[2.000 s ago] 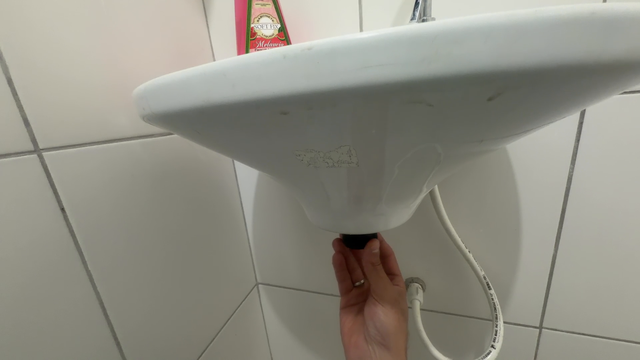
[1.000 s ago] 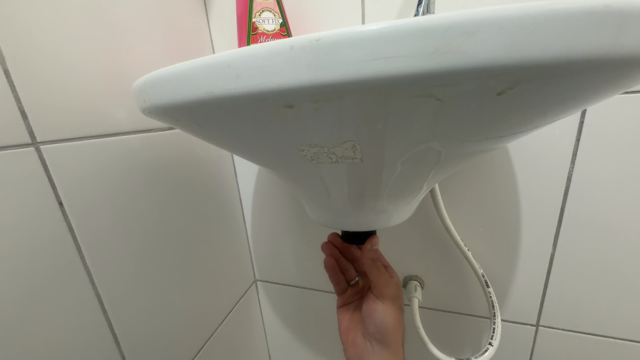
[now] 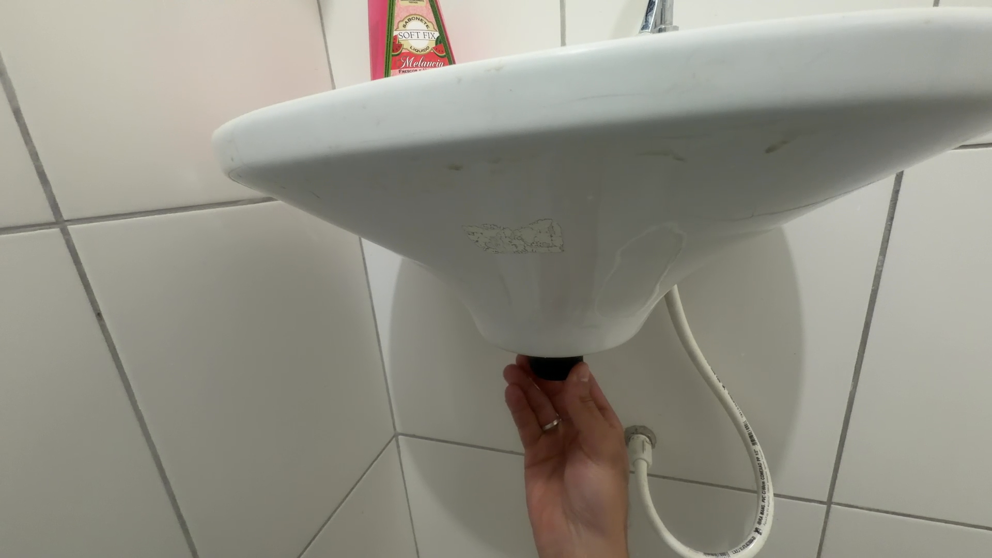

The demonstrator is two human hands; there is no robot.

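My right hand [image 3: 575, 465] reaches up from the bottom of the view, palm toward me, with a ring on one finger. Its thumb and fingertips are closed around a black round drain fitting [image 3: 555, 367] directly under the white washbasin [image 3: 542, 178]. The upper part of the fitting meets the basin's underside, and its lower part is partly hidden by the fingers. My left hand is out of view.
A white flexible water hose [image 3: 717, 387] loops down behind the basin to a wall connection [image 3: 640, 446] right of my wrist. On the basin's rim stand a pink liquid soap bottle [image 3: 415, 43] and a chrome tap [image 3: 659, 17]. Tiled walls meet at the left.
The fingers of my right hand have shifted slightly around the black fitting, which stays under the basin.
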